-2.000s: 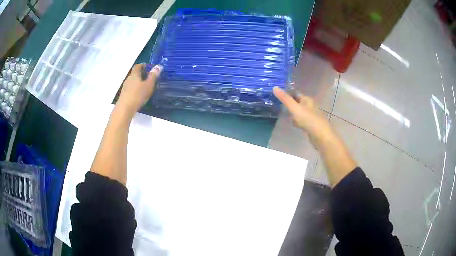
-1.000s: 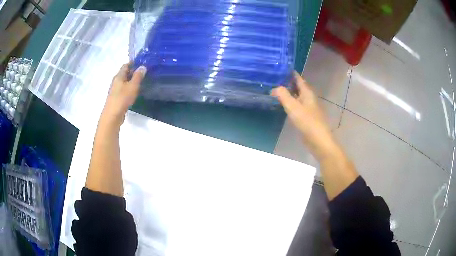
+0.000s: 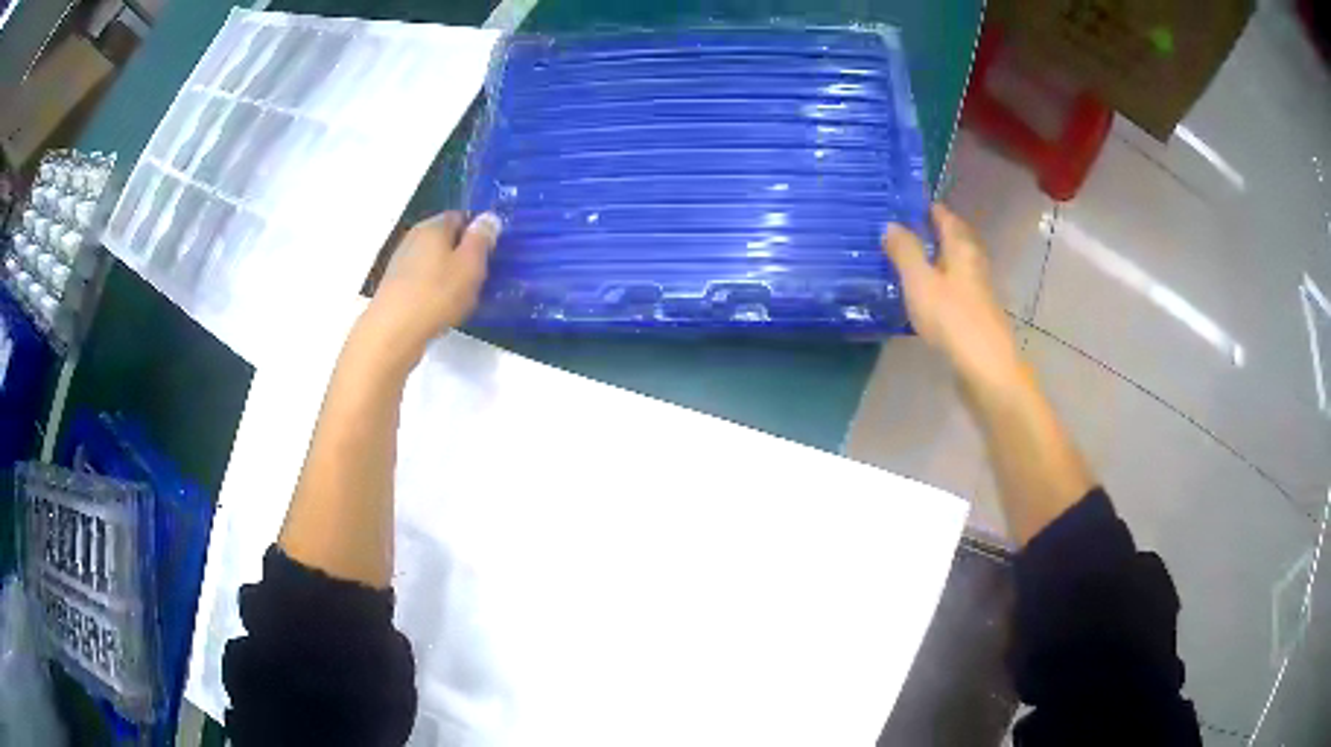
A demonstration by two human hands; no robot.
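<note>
A blue tray with long parallel ridges, edged by clear plastic, lies over the green bench at the top centre. My left hand holds its left edge near the front corner, thumb on top. My right hand holds its right edge near the front corner, thumb on top and fingers at the side. The fingers under the rim are partly hidden. I cannot tell whether the tray rests fully on the bench or how many trays are stacked.
A large white sheet lies in front of me. A sheet with faint pockets is at the upper left. A clear tray with rod parts sits at the lower left beside blue trays. A red object stands on the tiled floor.
The clear tray layer seen at the front of the blue tray two seconds ago no longer shows there. The tray was lifted and tilted, and now lies flatter. Both hands still grip its sides.
</note>
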